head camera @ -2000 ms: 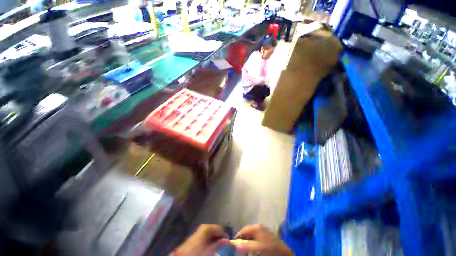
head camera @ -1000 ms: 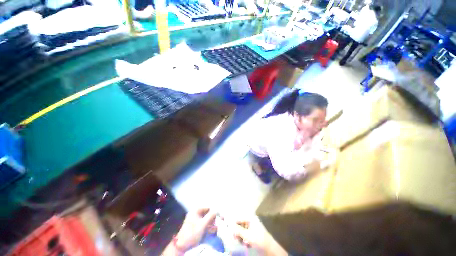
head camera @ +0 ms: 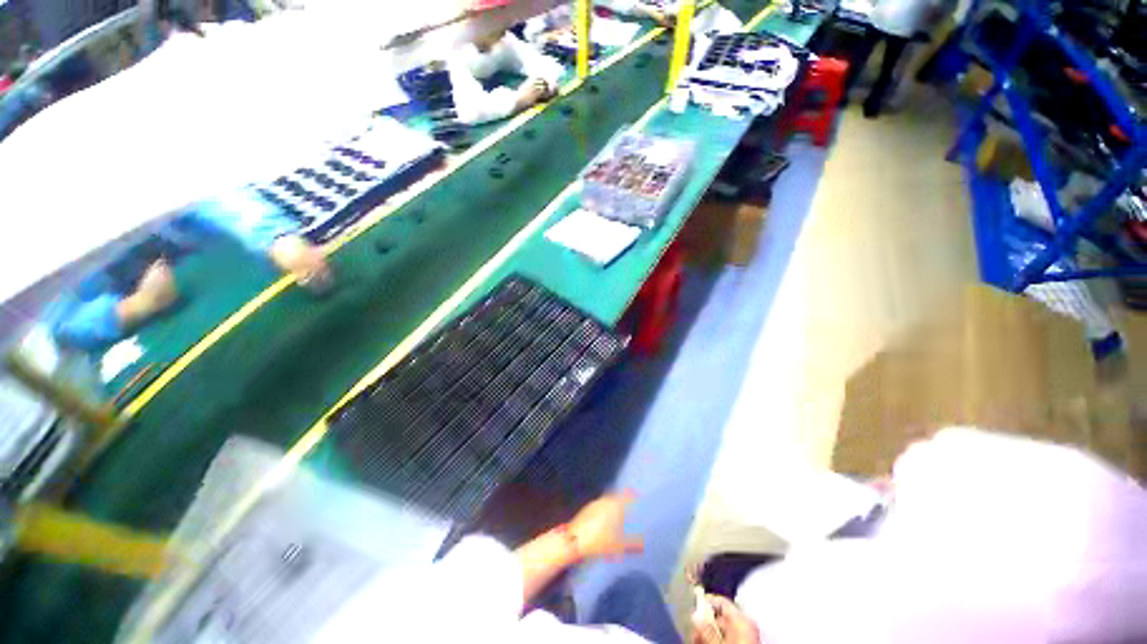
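Note:
My left hand, with a band at the wrist and a white sleeve, is stretched out over the aisle at the lower middle, beside the black slotted tray. Its fingers look spread and I see nothing in it. My right hand is cut off by the bottom edge. Its fingers hold a small pale item, too blurred to name. The black tray lies on the green bench. A whitish translucent sheet covers things at the lower left.
A person in a pale pink top is close at the lower right, by a cardboard box. A clear box of small parts and red stools stand farther along. Blue shelving is at the right. Workers' arms reach in across the conveyor.
The view has moved forward along the aisle. The crouching person and carton are now nearer, at the lower right. My hands have moved apart, the left one reaching out beside the bench.

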